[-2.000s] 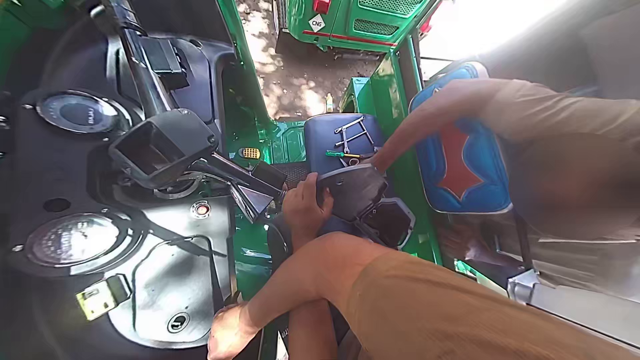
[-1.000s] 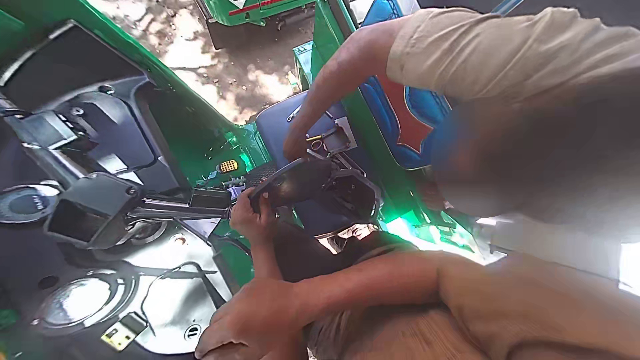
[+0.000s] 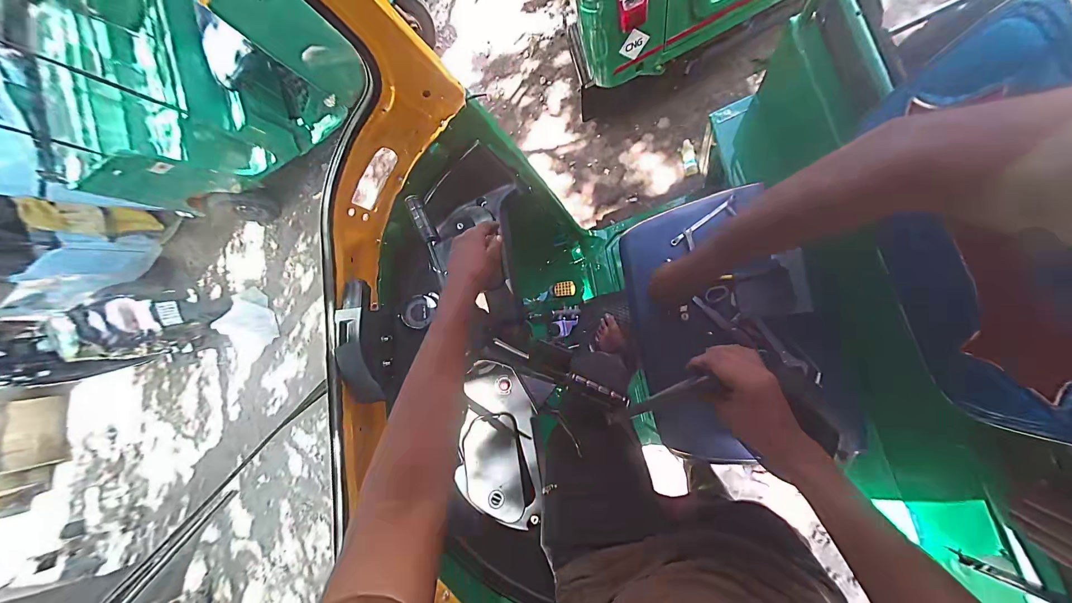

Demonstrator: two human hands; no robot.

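My left hand point(image 3: 477, 255) is over the left part of the black dashboard point(image 3: 456, 213), fingers curled beside a ribbed handlebar grip point(image 3: 423, 219); whether it holds anything is unclear. Over the front of the blue seat point(image 3: 670, 427), my right hand point(image 3: 741, 377) is closed around the end of a dark bar point(image 3: 666, 394), which slants down-left to the steering column point(image 3: 595, 387). A black plastic housing point(image 3: 808, 406) lies on the seat, partly hidden by that hand. Wrenches point(image 3: 699, 228) and scissors point(image 3: 718, 294) lie on the seat.
A co-worker's arm point(image 3: 804, 201) reaches from the right over the seat. The yellow door frame point(image 3: 356, 243) borders the left side. A pedal point(image 3: 564, 289) and a bare foot point(image 3: 611, 335) are on the floor. Another green vehicle point(image 3: 662, 33) stands outside.
My left hand has moved from the black housing to the dashboard. My arms, crossed before, are now apart, with my right hand over the seat. The view has swung left.
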